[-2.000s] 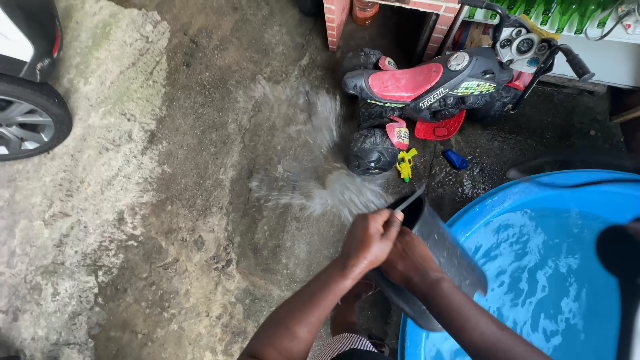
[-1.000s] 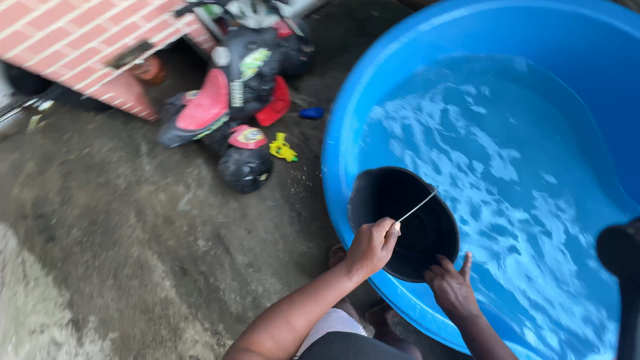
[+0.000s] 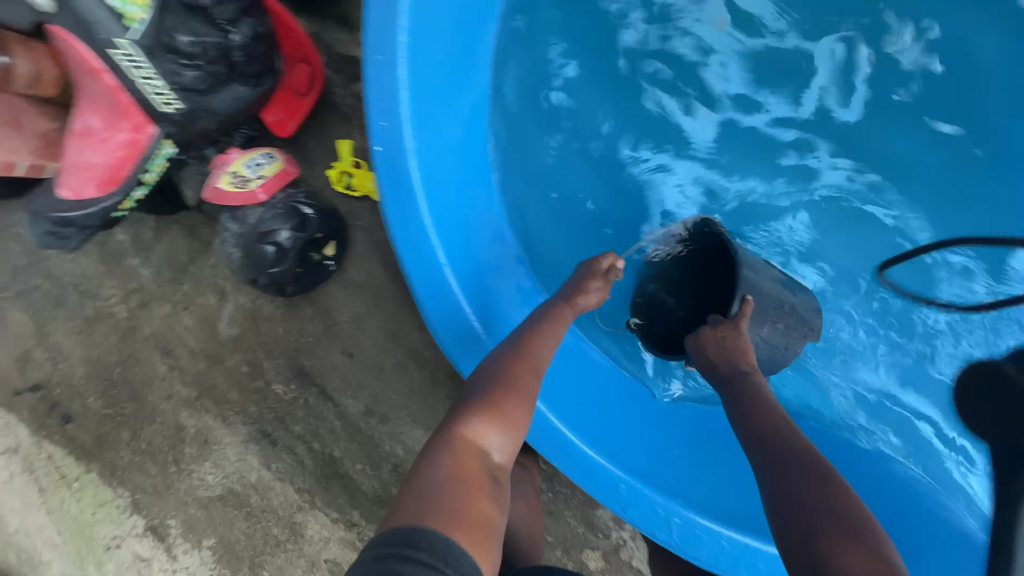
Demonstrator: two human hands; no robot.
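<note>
A black plastic bucket (image 3: 776,308) lies tilted on its side in the water of a large blue plastic tub (image 3: 436,240), its mouth facing left. Water runs in over the upper part of its rim. My left hand (image 3: 594,282) is closed on the thin wire handle, left of the bucket's mouth. With my right hand (image 3: 724,344) I grip the lower rim, the thumb lying along the outer wall. The lower part of the bucket touches the water.
A ride-on toy quad bike (image 3: 108,120) in black and red stands on the wet concrete floor (image 3: 264,416) at the left. Near the tub's wall lies a yellow toy (image 3: 350,172). A black loop (image 3: 952,308) and a dark rounded object (image 3: 988,400) show at the right.
Two seconds ago the bucket was spilling water onto the floor; one second ago it was over the tub's edge. Now it is tipped into the tub's water. The view has swung right.
</note>
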